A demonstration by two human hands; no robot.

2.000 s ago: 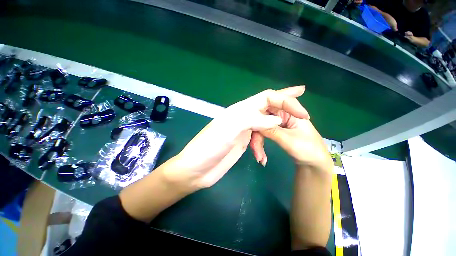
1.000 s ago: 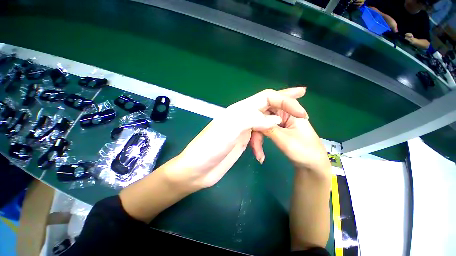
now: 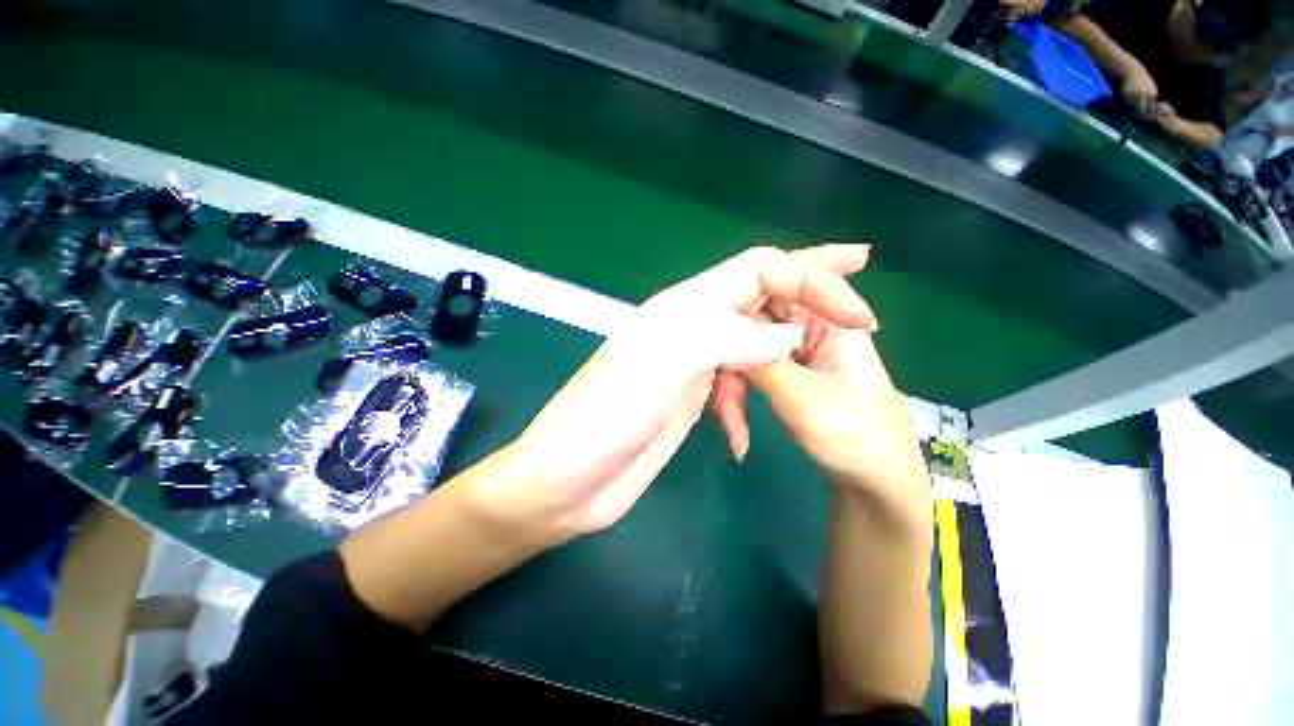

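Observation:
My left hand (image 3: 667,362) and my right hand (image 3: 837,404) are bare and touch each other above the dark green bench, fingers interlaced and partly hiding one another. No item shows in either. Left of my forearm lies a larger flat clear bag with a black oval item and a cable-like loop (image 3: 376,440). Many small black oval items in crinkled clear bags (image 3: 280,329) are spread over the left of the bench. One black oval item with a round spot (image 3: 459,306) lies by the white edge strip.
The green belt (image 3: 554,185) runs beyond the white edge strip (image 3: 546,295). A brown carton (image 3: 92,610) stands at the lower left. White sheets (image 3: 1086,567) and a yellow-black strip (image 3: 979,610) are at right. A person's arms and a blue tray (image 3: 1064,64) show at the upper right.
My hands stay almost unchanged, still together. The view has shifted very slightly. The person at the upper right has moved their arms.

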